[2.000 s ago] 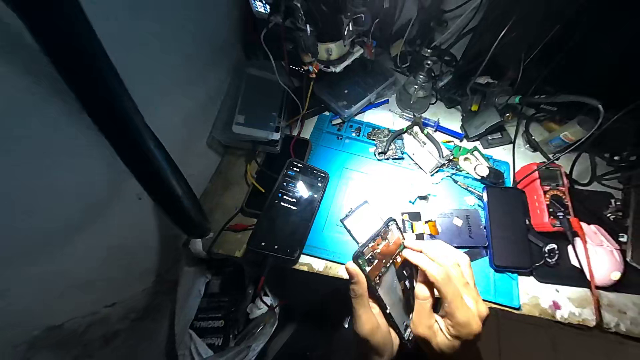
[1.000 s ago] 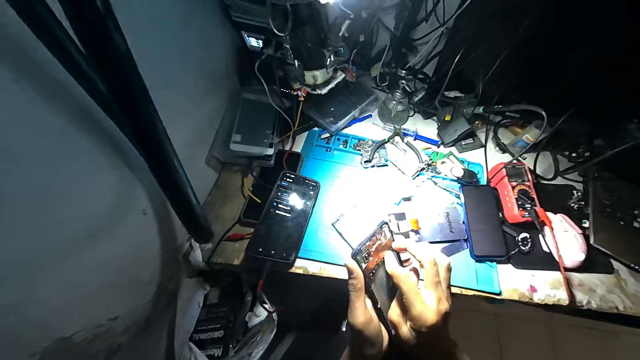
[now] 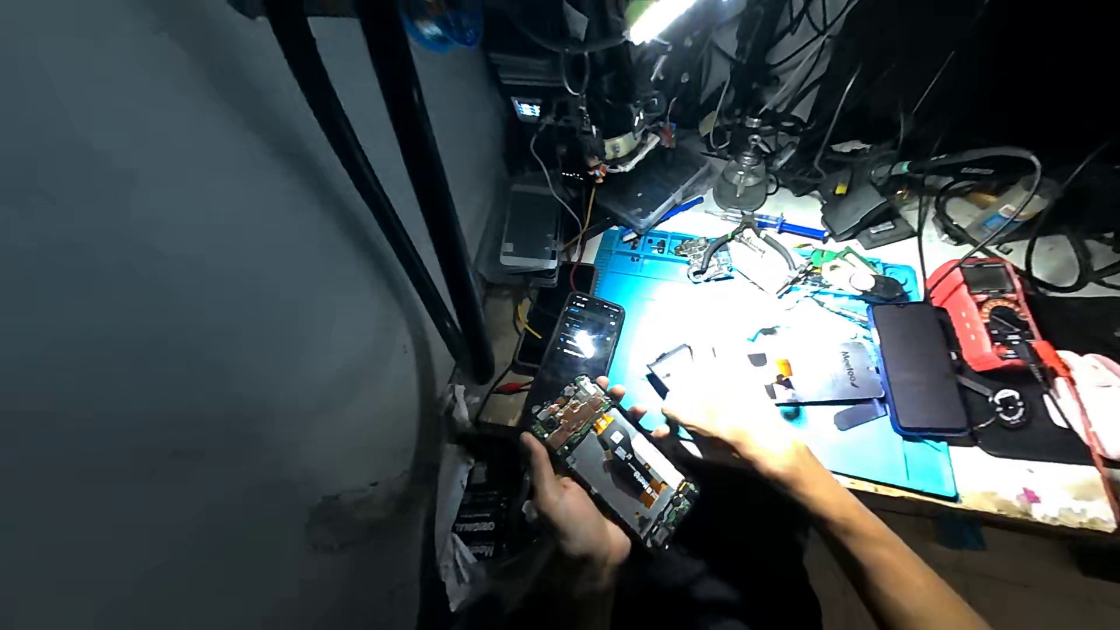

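My left hand [image 3: 573, 516] grips an opened smartphone [image 3: 617, 464], its circuit boards, flex cables and battery area facing up. My right hand [image 3: 731, 429] reaches over the front of the blue silicone repair mat [image 3: 822, 451]. Its fingers are washed out by the glare, so whether they hold anything cannot be told. A small dark frame part [image 3: 669, 367] lies on the mat just beyond those fingers. Behind the opened phone rests a second smartphone [image 3: 582, 341] with a lit screen. A flat dark battery-like piece [image 3: 840, 372] with small flex parts beside it is right of my right hand.
Pliers [image 3: 748, 241], a blue syringe [image 3: 787, 227] and loose boards lie at the mat's back. A blue-edged phone [image 3: 919, 367], a red multimeter [image 3: 984, 311] and cables are on the right. Black poles [image 3: 429, 201] stand by the wall. A plastic bag [image 3: 455, 516] hangs below left.
The opened phone has moved left in my left hand, with its interior turned up to view. My right hand has left the phone and reached out over the mat.
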